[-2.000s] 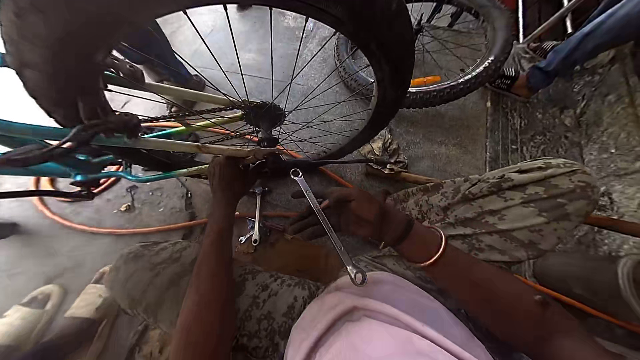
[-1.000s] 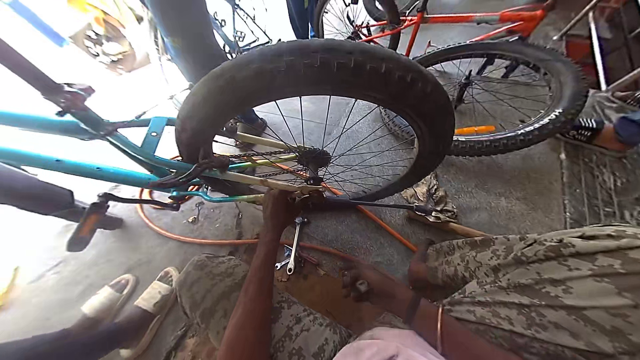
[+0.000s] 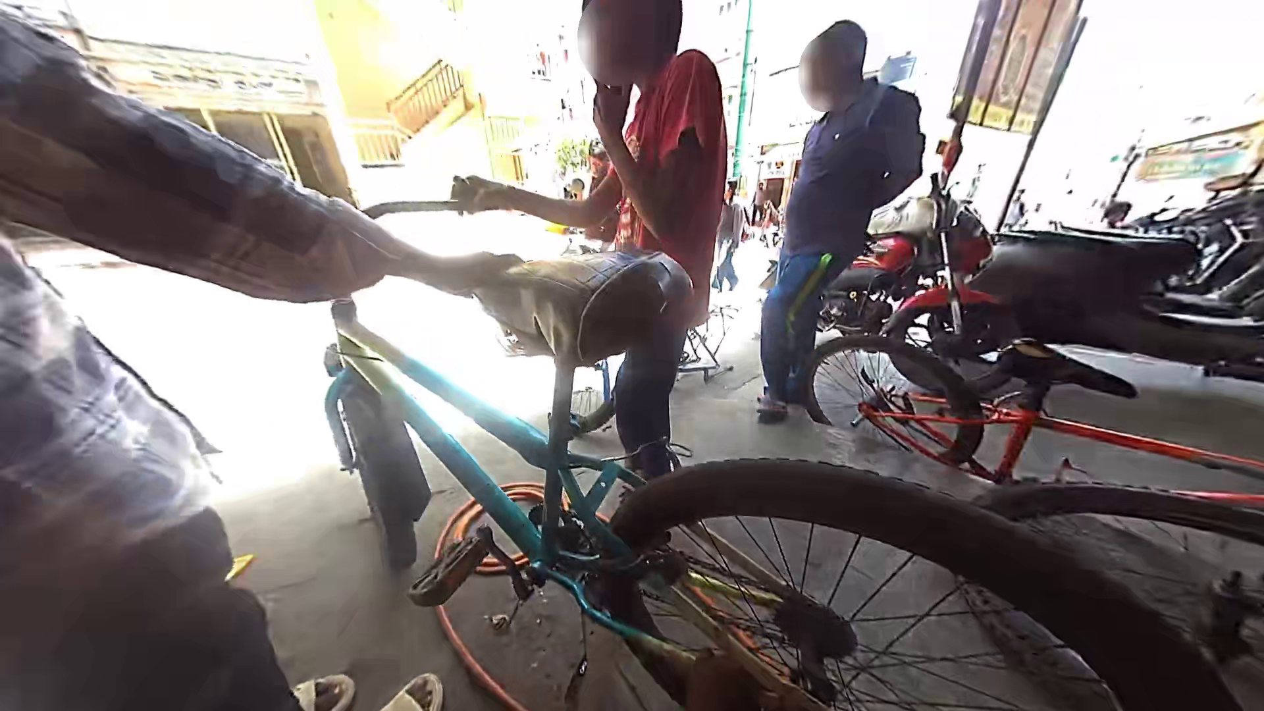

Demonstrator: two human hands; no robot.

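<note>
The teal bicycle's rear wheel [image 3: 849, 484] fills the lower right, with its sprocket and hub [image 3: 815, 627] low in the view. At the bottom edge, my left hand [image 3: 726, 681] shows only as a dark, blurred part against the rear end of the frame, left of the hub; its fingers cannot be made out. My right hand is out of view, and no wrench shows. The teal frame [image 3: 479, 484] runs forward from the wheel to the front tire [image 3: 385, 474]. A person's hand [image 3: 464, 272] at the left rests on the covered saddle [image 3: 583, 296].
A person in a red shirt [image 3: 681, 148] stands behind the saddle, another in dark blue [image 3: 834, 178] farther back. An orange hose [image 3: 459, 632] loops on the floor beside the pedal [image 3: 449, 573]. An orange bicycle [image 3: 1017, 444] and motorcycles [image 3: 953, 296] stand at the right.
The view has swung up and forward, bringing in the saddle, the street and standing people. My right hand, which held a combination wrench two seconds ago, has left the view.
</note>
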